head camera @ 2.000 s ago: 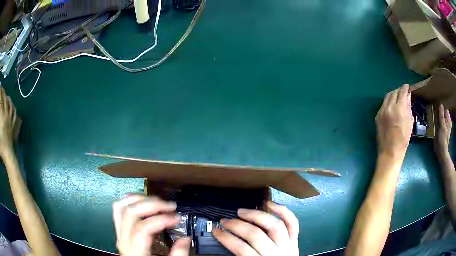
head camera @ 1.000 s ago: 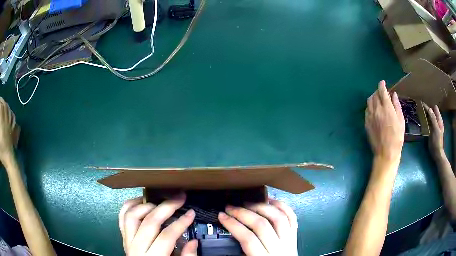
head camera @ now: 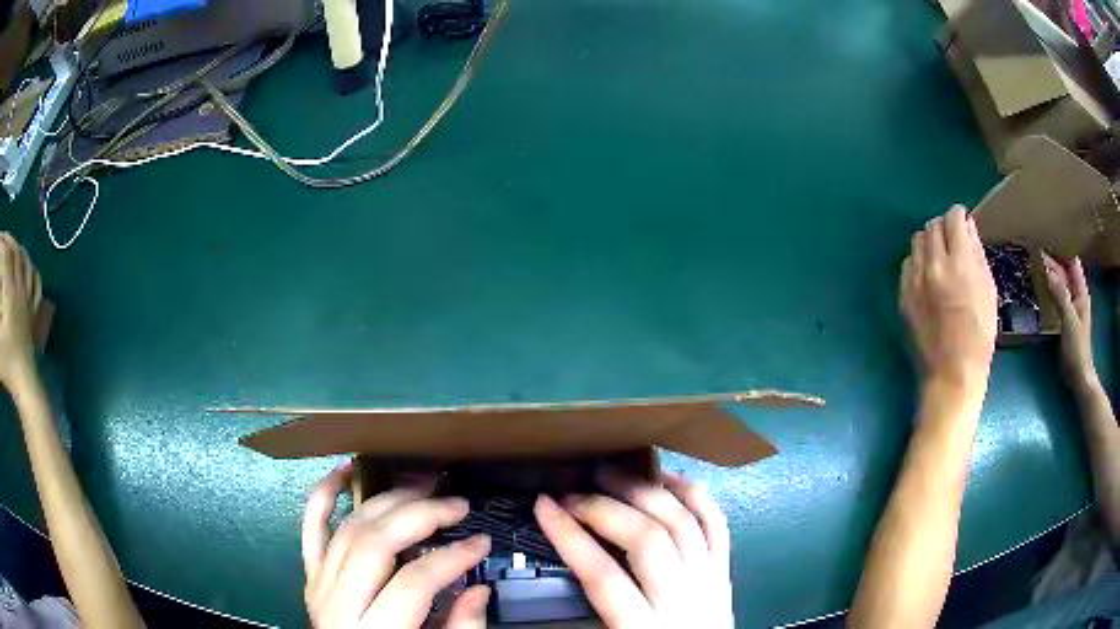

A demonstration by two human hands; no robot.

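An open brown cardboard box stands at the near edge, its tall lid (head camera: 491, 433) upright at the back with angled flaps at both ends. Inside lie black coiled cables (head camera: 506, 519) and, nearer me, a black power adapter (head camera: 540, 598). My left hand (head camera: 391, 553) is over the box's left side, fingertips on the cables, thumb low beside the adapter. My right hand (head camera: 645, 547) is over the right side, fingertips on the cables. Both hands press the contents; neither visibly grips a thing. The box's near wall is mostly hidden or cut off by the frame.
At the right, another person's hands (head camera: 952, 295) hold a similar open box (head camera: 1044, 209), with more cardboard (head camera: 1019, 74) behind. Another person's arm (head camera: 55, 467) is at the left edge. Loose cables (head camera: 332, 182), a grey case (head camera: 197, 43) and a pale post (head camera: 343, 35) stand far left.
My hands have shifted slightly over the box, and the fingertips now press the cables closer to the middle. The lid tilts slightly differently. The neighbour's hand at the right has moved slightly.
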